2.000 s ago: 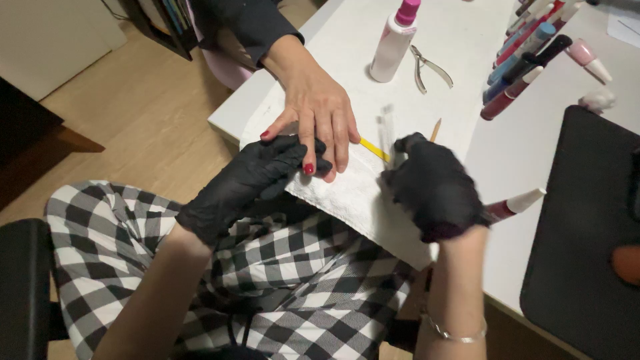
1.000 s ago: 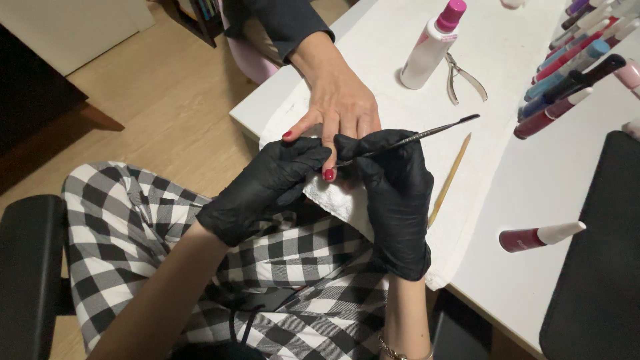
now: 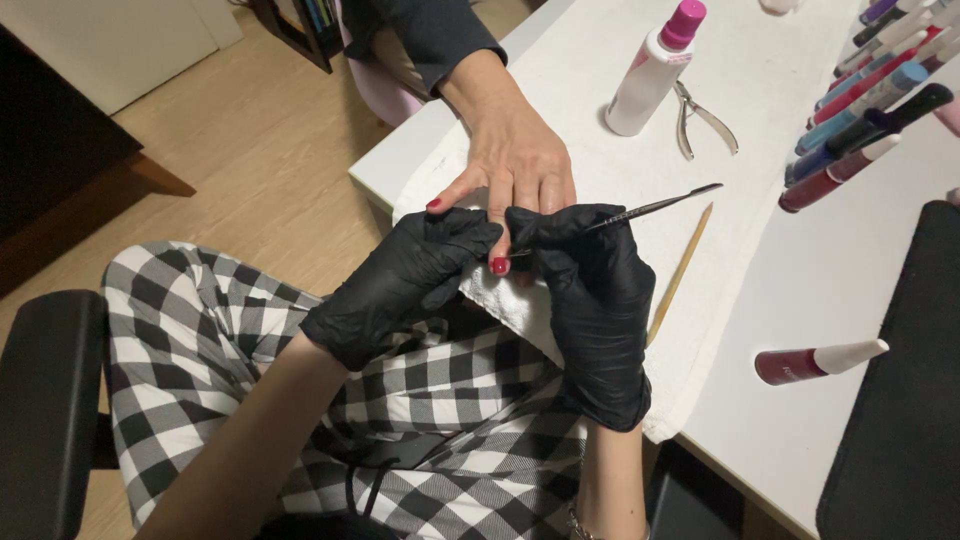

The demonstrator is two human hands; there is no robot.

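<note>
My left hand [image 3: 405,277], in a black glove, holds one finger of another person's hand [image 3: 517,169] from its thumb side. That hand rests palm down on a white towel [image 3: 510,300], with red polish on the thumb and on the held finger. My right hand [image 3: 592,292], also gloved in black, grips a thin metal cuticle pusher [image 3: 660,204]; its lower tip is beside the red nail [image 3: 499,265] and its flat end points up to the right. Right of my right hand, a wooden cuticle stick [image 3: 681,274] lies on the towel. The person's other fingertips are mostly hidden by my right hand.
A white bottle with a pink cap [image 3: 645,79] stands beside metal cuticle nippers [image 3: 701,120]. Rows of nail polish bottles [image 3: 832,176] are at the upper right. One dark red polish bottle [image 3: 795,366] lies near a black mat [image 3: 900,360] on the white table [image 3: 739,420].
My right hand has moved left from over the towel to the person's finger and now plainly holds the metal pusher. My left hand has stayed at the person's fingers.
</note>
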